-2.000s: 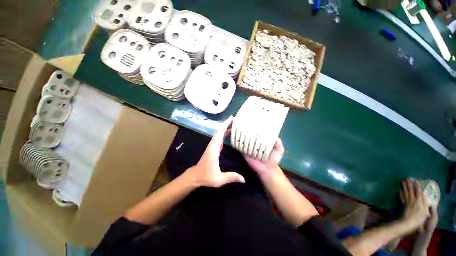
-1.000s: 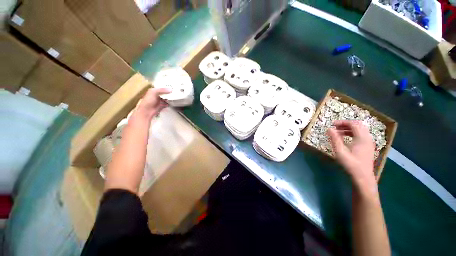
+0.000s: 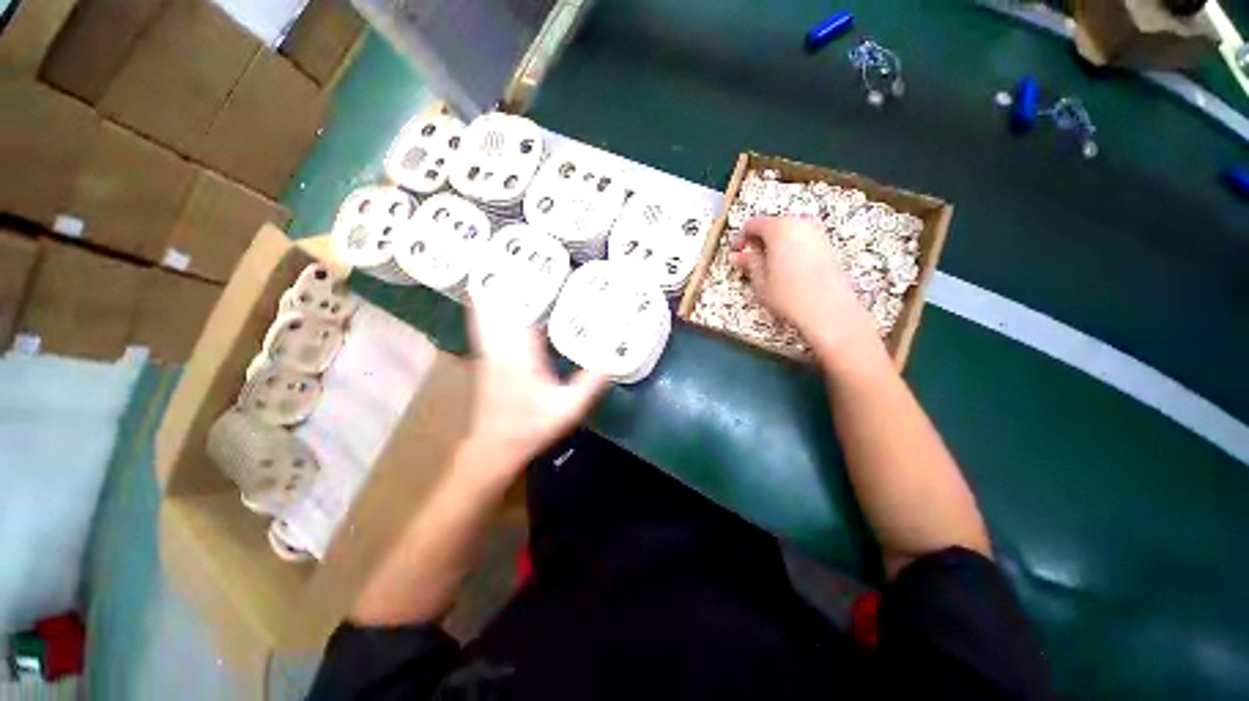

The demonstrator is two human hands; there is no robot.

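Several stacks of off-white cover plates (image 3: 603, 323) stand on the green bench. My left hand (image 3: 514, 384) is open, thumb and fingers apart, in front of the nearest stacks and partly over one of them. I cannot tell if it touches a plate. My right hand (image 3: 788, 267) is over the shallow brown parts tray (image 3: 931, 260), its fingertips bent together at the tiny cream pieces (image 3: 877, 247). Whether a piece is between the fingertips cannot be seen.
An open carton (image 3: 397, 466) at the left holds a row of plates (image 3: 285, 393) on a whitish liner. Closed cartons (image 3: 151, 164) are stacked behind it. A grey panel (image 3: 459, 48) stands at the bench's far left end. Blue-ended parts (image 3: 830, 30) lie across the belt.
My left hand has moved from the carton side to the bench stacks, and the plates it held are no longer in it. My right hand remains at the parts tray, fingers now closer together.
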